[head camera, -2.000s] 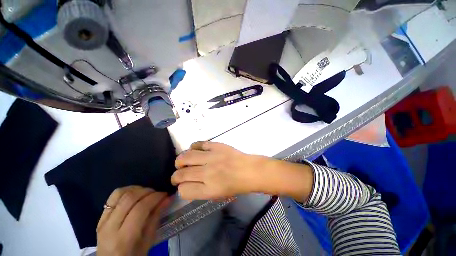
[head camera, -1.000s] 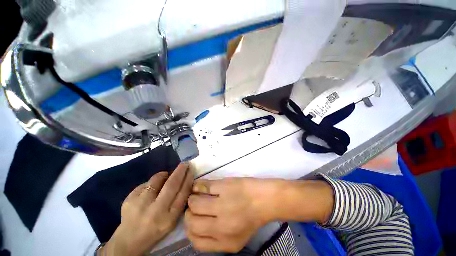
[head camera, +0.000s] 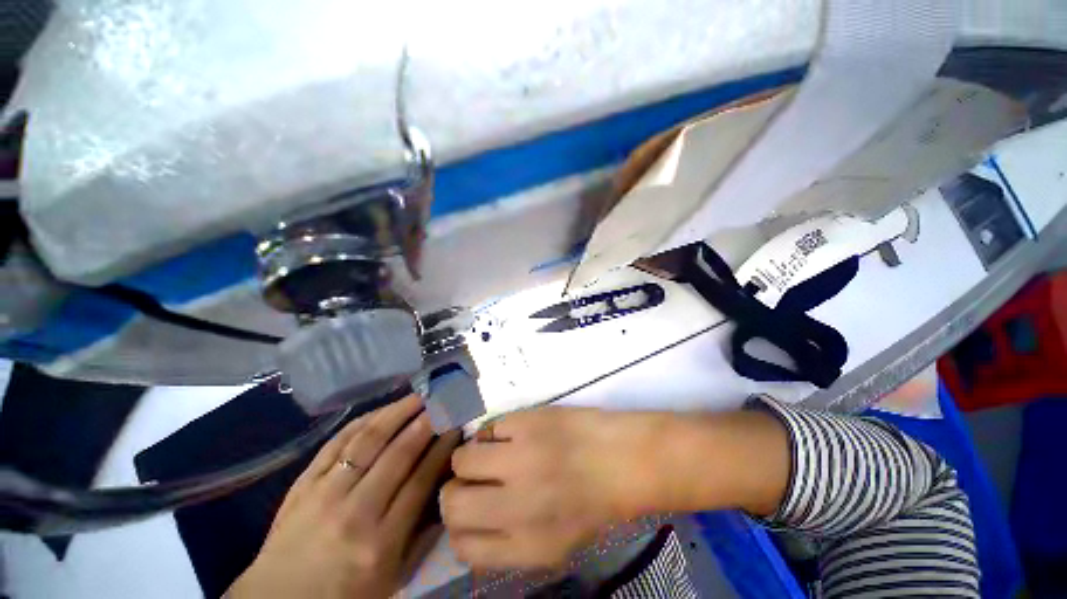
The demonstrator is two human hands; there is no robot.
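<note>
A black cut panel (head camera: 240, 445) lies on the machine bed, its inner edge beneath the grey guard (head camera: 453, 398) by the needle area. My left hand (head camera: 357, 497), with a ring, presses on the panel, fingers close together and fingertips beside the guard; its thumb is hidden. My right hand (head camera: 527, 486) is curled at the panel's right edge, just below the guard, its fingertips pinched and mostly hidden. The presser foot and needle cannot be made out behind the guard and the knob (head camera: 351, 357).
The white machine head (head camera: 562, 82) fills the top. Black snips (head camera: 603, 307) and a looped black strip (head camera: 784, 334) lie on the bed. Another black panel (head camera: 59, 421) is at the far left. Paper flaps (head camera: 679, 187) hang from the head. A blue bin (head camera: 983, 503) and red object (head camera: 1012, 345) are at right.
The view has moved closer to the machine head. My left hand has moved from the panel's lower edge up beside the guard. My right hand stays at the panel's right edge, now nearer the guard.
</note>
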